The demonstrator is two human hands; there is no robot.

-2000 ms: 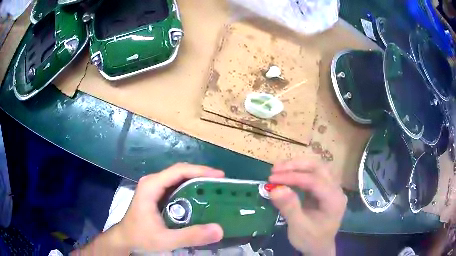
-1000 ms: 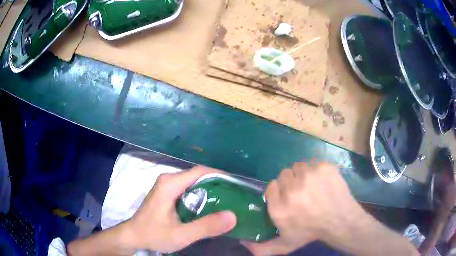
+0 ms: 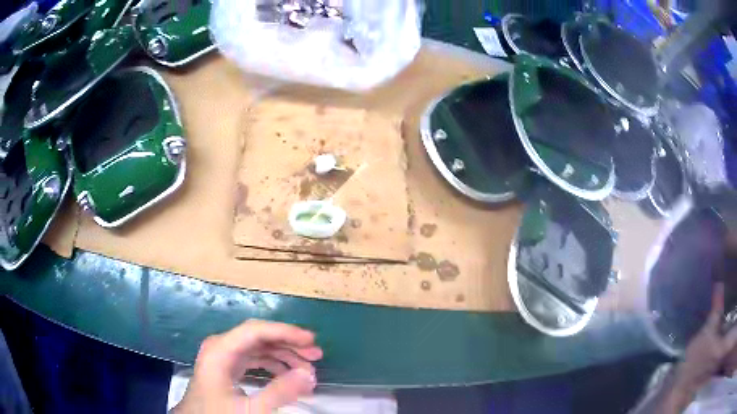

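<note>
My left hand is at the bottom, left of centre, empty with its fingers loosely curled and apart. At the right edge, a blurred hand touches a dark, silver-rimmed green shell; I cannot tell whether it is my right hand or another person's. A small white dish with pale green contents sits on the stained cardboard pad, a thin pale stick leaning in it. A small white lump lies behind the dish.
Green shells with silver rims are piled at the left, and more lie at the right. A clear plastic bag with small shiny parts is at the back. The green bench edge curves across the front.
The view has shifted, bringing the plastic bag into sight. The shell has left my left hand. My right hand no longer shows beside the left. A blurred shell now appears at the right edge.
</note>
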